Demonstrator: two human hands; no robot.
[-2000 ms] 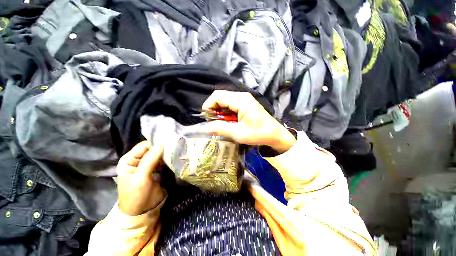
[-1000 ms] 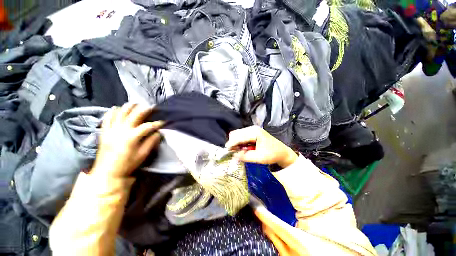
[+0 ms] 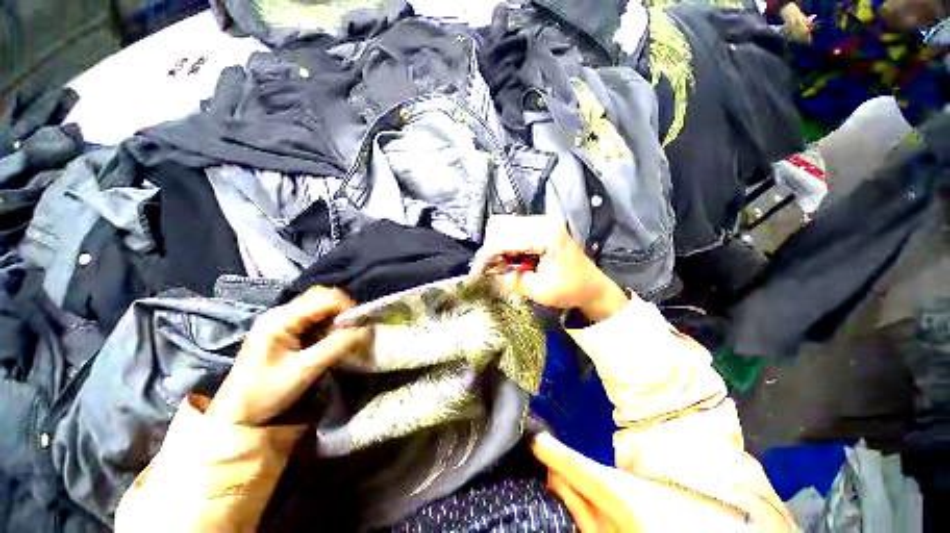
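A grey-black jacket piece with yellow-gold embroidery (image 3: 448, 354) is held up in front of me, its pale wrong side partly showing. My left hand (image 3: 286, 354) grips its upper left edge between thumb and fingers. My right hand (image 3: 552, 273) is at its upper right edge, fingers closed around thread snips (image 3: 528, 264), of which a red part shows. The snips' blades are hard to make out against the cloth. Whether my right fingers also pinch the cloth is unclear. Smooth black fabric (image 3: 385, 255) lies just behind the held edge.
Denim jackets (image 3: 432, 167) are heaped across the table beyond and to the left. A white surface (image 3: 156, 78) shows at the back left. Blue plastic (image 3: 807, 468) and a green piece (image 3: 738, 366) are at lower right. A person in patterned clothing (image 3: 865, 52) is at the top right.
The cloth has been turned and spread, so more embroidery faces up. My left hand has moved lower and to the right along its edge. My right hand has risen slightly.
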